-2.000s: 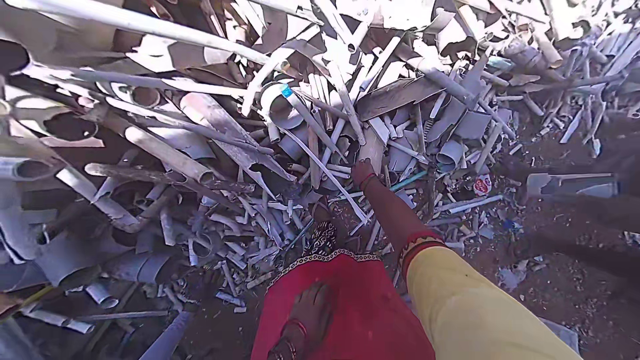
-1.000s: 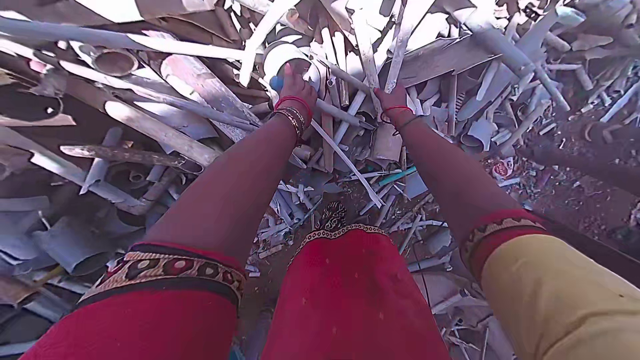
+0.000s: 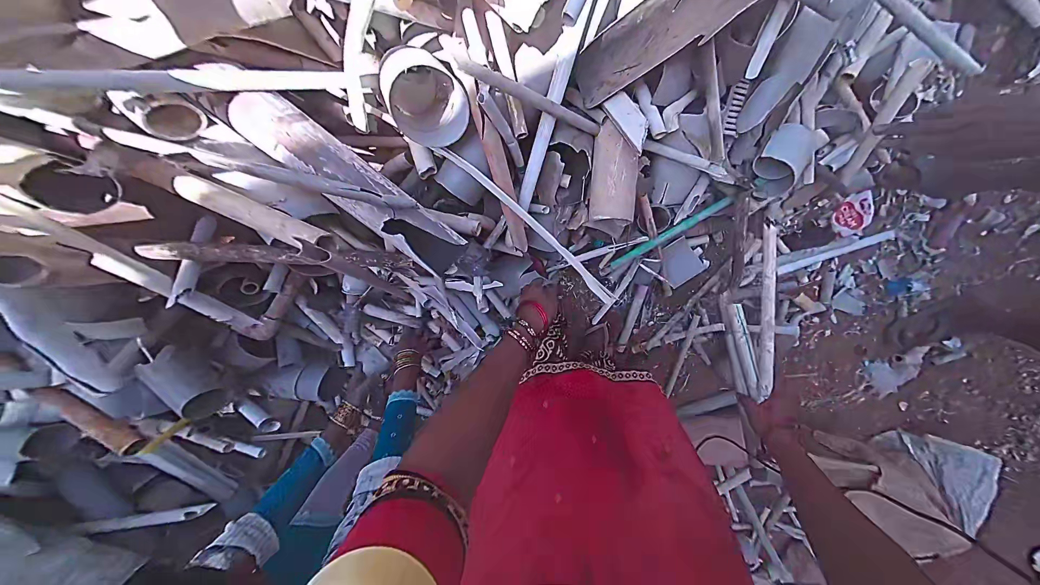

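Observation:
My left hand (image 3: 538, 302), with red and patterned bangles, reaches down among the scrap pipe pieces just in front of the patterned hem of the red garment (image 3: 597, 455). Its fingertips are blurred, and whether they grip anything is unclear. At the right, my right hand (image 3: 770, 410) is closed on the lower ends of narrow, pale pipe pieces (image 3: 746, 349). A wide white pipe piece (image 3: 424, 96) lies in the pile beyond my left hand. A green thin pipe (image 3: 671, 234) rests on scraps between the hands, farther forward.
Broken pipes (image 3: 349, 175) and curved sheets cover the left and far side. A co-worker's hands (image 3: 409, 357) with bangles and blue sleeves work low at the left. Flattened sacking (image 3: 918, 479) and a dark cable lie at the lower right, near brown soil (image 3: 959, 325) with small litter.
My left hand has left the wide white pipe piece and come back toward the garment's hem. My right hand has moved from the pile to the lower right with narrow pieces. A co-worker's hands now show.

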